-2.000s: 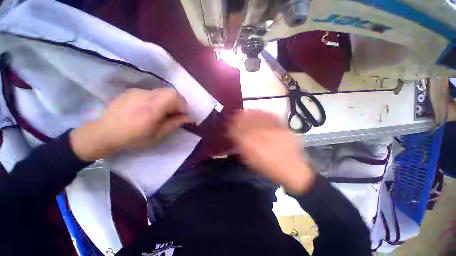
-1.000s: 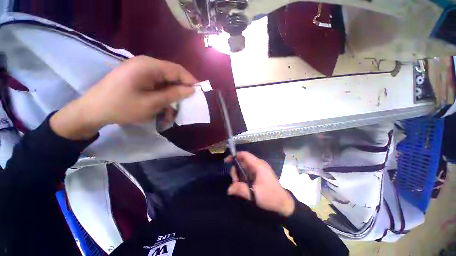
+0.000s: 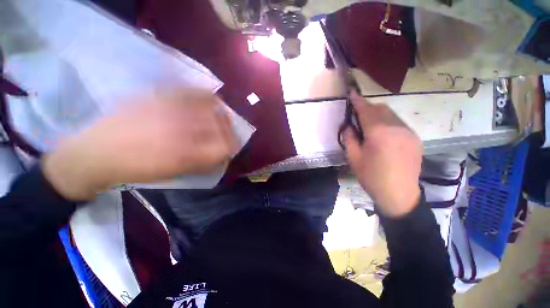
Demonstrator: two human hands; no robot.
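My left hand (image 3: pixel 160 138) is blurred and lies over the pale grey-white panel (image 3: pixel 102 66), at its edge; its fingertips are hard to make out. The maroon panel (image 3: pixel 265 126) lies under it and runs up beside the lit needle area. A small white scrap (image 3: pixel 253 98) lies on the maroon panel. My right hand (image 3: pixel 386 150) is on the black handles of the scissors (image 3: pixel 349 114), right of the maroon panel. The scissors' blades point up toward the machine, resting near the small maroon piece (image 3: pixel 377 45).
The presser foot area (image 3: pixel 259 45) is under a bright glare at the top. The machine bed (image 3: pixel 434 117) extends right. White cloth with maroon stripes (image 3: pixel 443 180) and a blue basket (image 3: pixel 497 198) are at the lower right. Striped cloth (image 3: pixel 99 240) hangs at the lower left.
My right hand has moved the scissors from over the table's front edge up and right onto the machine bed. A white scrap now lies loose on the maroon panel. The pale panel's edge has shifted.
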